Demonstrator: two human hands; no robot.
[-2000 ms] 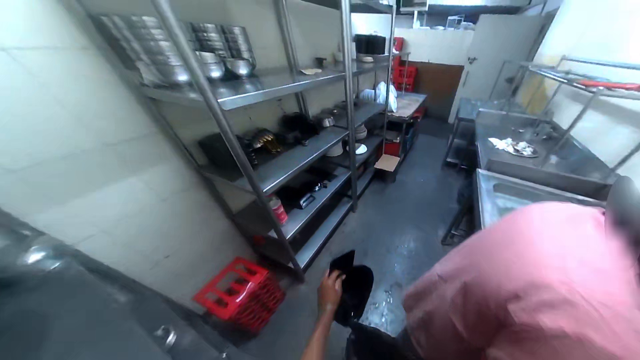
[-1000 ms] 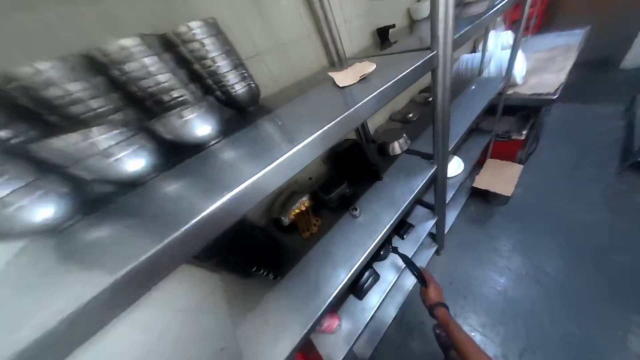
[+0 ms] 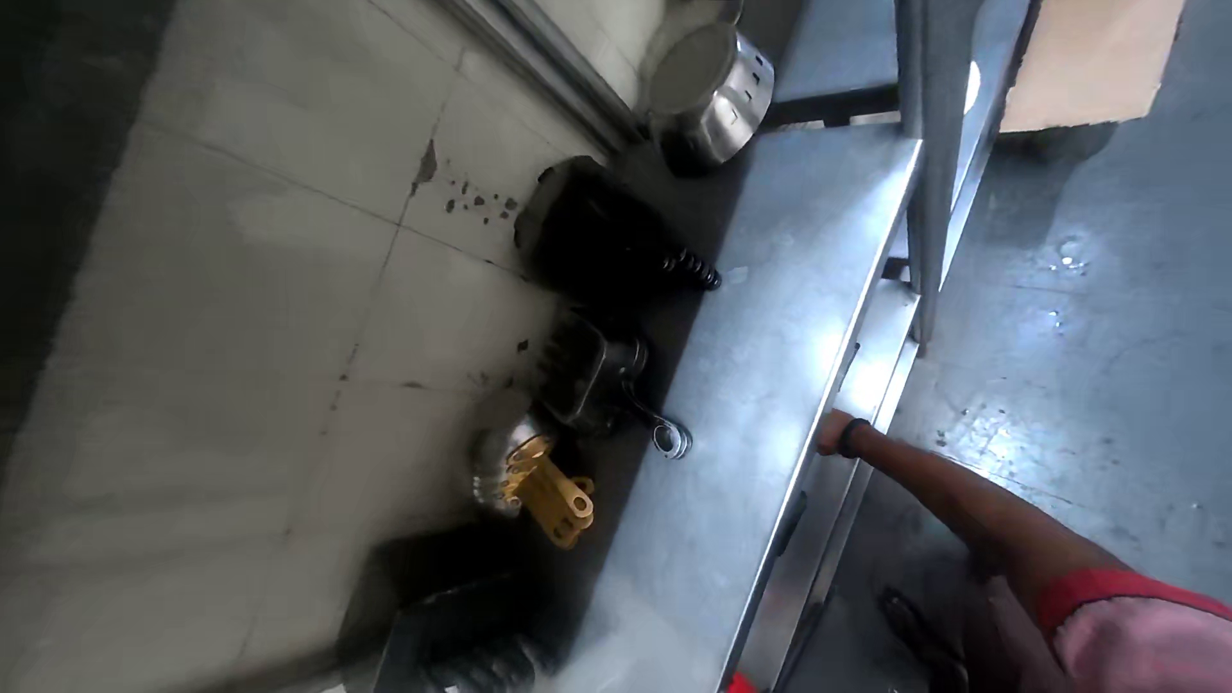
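Note:
My right hand [image 3: 834,432], with a dark band at the wrist, reaches past the front edge of a steel shelf [image 3: 760,356] toward the lower tier. That edge hides its fingers, so what it holds or touches cannot be told. On the upper board, back against the tiled wall, are a black square pan [image 3: 576,375], a handle with a ring end [image 3: 670,438], a steel bowl [image 3: 496,467] and yellow perforated handles [image 3: 558,500]. Dark cookware [image 3: 592,231] and a steel pot [image 3: 717,96] stand farther along. My left hand is out of view.
An upright steel post [image 3: 929,173] rises beside my hand. The lower shelf [image 3: 881,371] runs below. A piece of cardboard [image 3: 1088,63] is at the upper right, over the wet grey floor [image 3: 1039,385]. Black containers [image 3: 462,616] sit at the lower left of the shelf.
A second ago the hand held a black handle in plain sight by the lower shelves; now its fingers are behind the shelf edge. The view has moved much closer to the shelf.

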